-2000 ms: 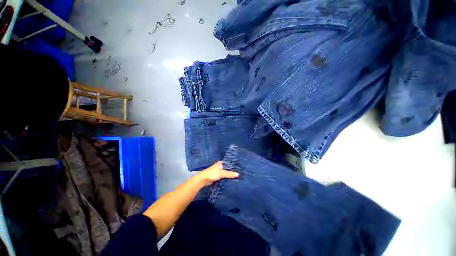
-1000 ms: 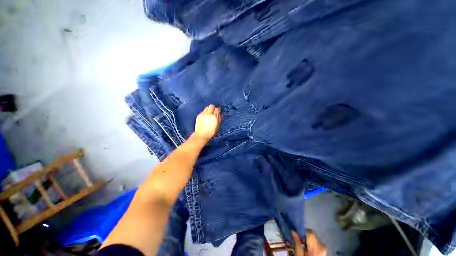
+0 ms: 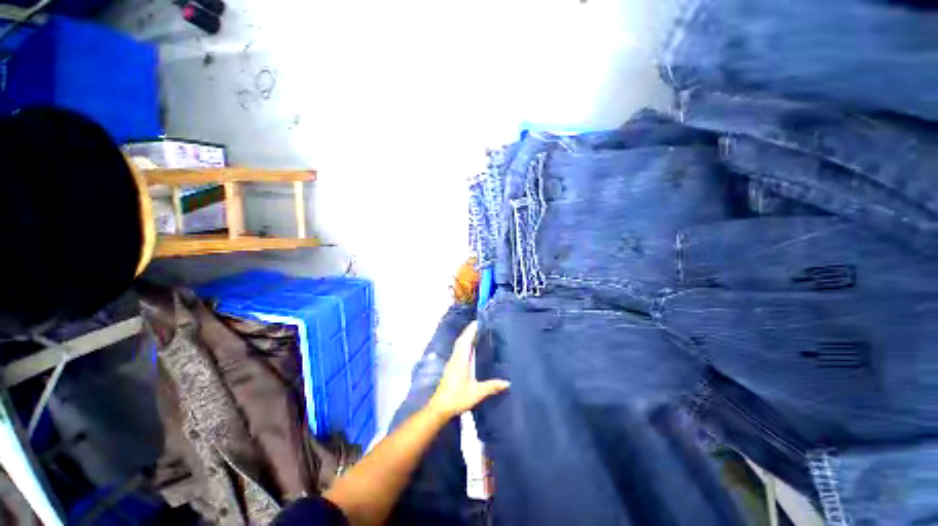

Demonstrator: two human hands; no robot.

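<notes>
Blue denim jeans (image 3: 823, 308) with small dark printed motifs lie spread over the right side. Their waistband end lies on folded jeans (image 3: 530, 226) at centre, whose stitched edges face left. A blurred dark denim piece (image 3: 576, 442) lies or hangs below them. My left hand (image 3: 465, 382) is at its left edge, thumb stretched right onto the denim and fingers pointing up along the edge, apart from the thumb. No grip shows. My right hand is not in view.
A blue crate (image 3: 339, 354) stands at lower left, with brown garments (image 3: 195, 401) beside it. A wooden stool (image 3: 231, 213) with a black round top is at left. Another blue crate (image 3: 87, 77) is at upper left. More jeans (image 3: 823, 62) are at upper right.
My left hand has moved down off the middle of the jeans to the denim's left edge. My right hand, seen at the bottom before, has gone out of view. The view has shifted.
</notes>
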